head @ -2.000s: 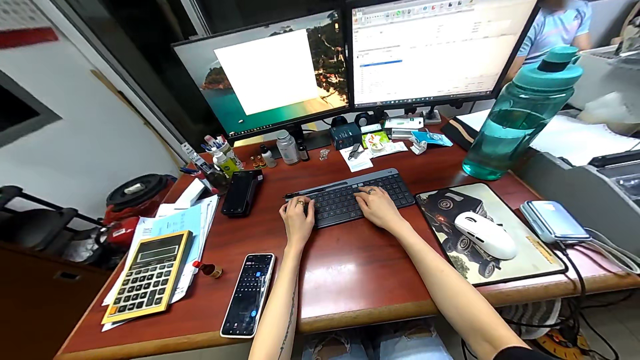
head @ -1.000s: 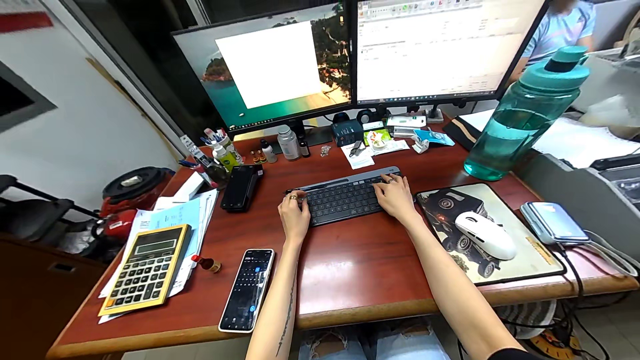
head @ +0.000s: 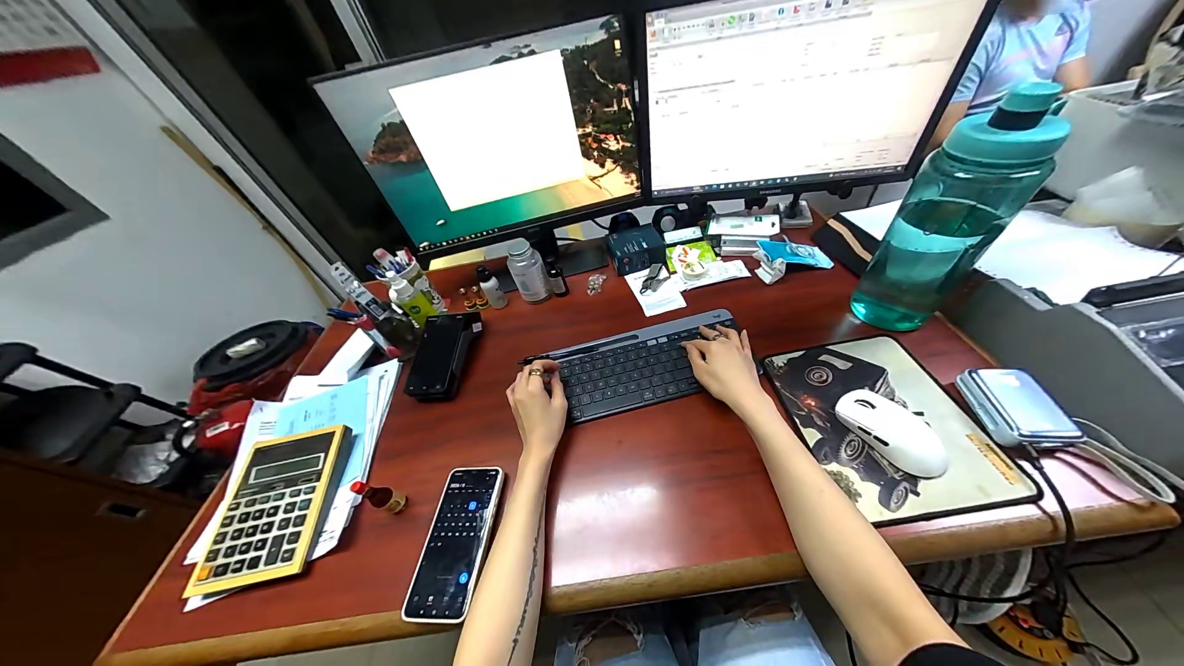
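A dark computer keyboard [head: 629, 373] lies on the reddish wooden desk. My left hand [head: 538, 403] rests at its left end, fingers bent over the edge keys. Over the keys at its right end is my right hand [head: 725, 366], fingertips on or just above them. Neither hand grips anything. A smartphone [head: 453, 544] with a lit screen lies beside my left forearm. To the right of my right forearm, a white mouse [head: 892, 433] sits on a mouse pad with a vehicle picture [head: 980, 467]. Two monitors, left [head: 499, 139] and right [head: 795, 102], stand behind the keyboard.
A yellow-framed calculator [head: 270, 511] lies on papers at the left, near a small red-capped bottle [head: 379, 497]. A black handheld device [head: 444, 356] is farther back. A teal water bottle [head: 957, 217] stands at the right, before a seated person [head: 1031, 46]. Cables hang over the right edge.
My right hand has moved from the middle of the keyboard to its upper right end. My left hand stays at the left end. The white window on the left monitor remains.
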